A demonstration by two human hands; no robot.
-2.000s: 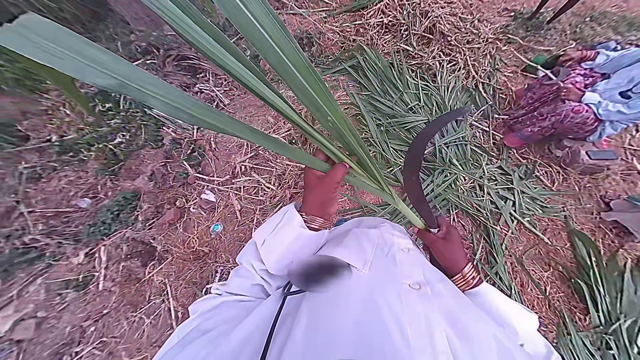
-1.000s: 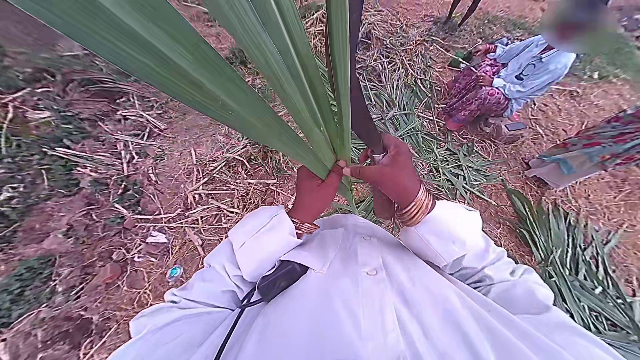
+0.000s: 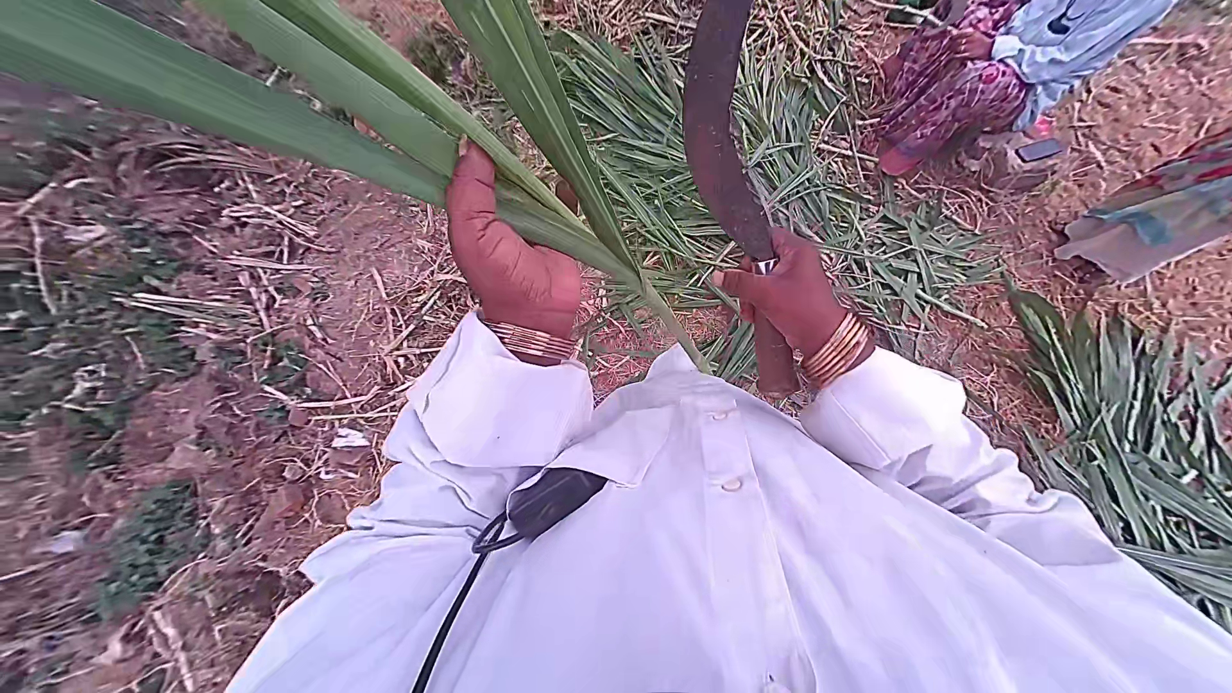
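My left hand [image 3: 510,255] is around the base of a green leafy stalk [image 3: 568,217], its thumb lying along the leaves and its fingers mostly hidden behind them. Long broad blades fan out to the upper left, and the thin pale stem runs down toward my shirt front. My right hand [image 3: 794,294] grips the wooden handle of a sickle [image 3: 717,125]. The dark curved blade points up, its tip cut off by the top edge of the view. Stem and sickle are apart.
Cut green leaves [image 3: 654,144] lie spread on the ground ahead. Another leaf pile [image 3: 1145,452] is at the right. A person [image 3: 1001,67] sits at the upper right, near a phone [image 3: 1039,150]. Patterned cloth [image 3: 1155,212] shows at the right edge. Dry stalks and low plants cover the left.
My right hand, at the stalk beside my left one a second ago, has moved right with the sickle. The leaves now spread farther apart above my left hand.
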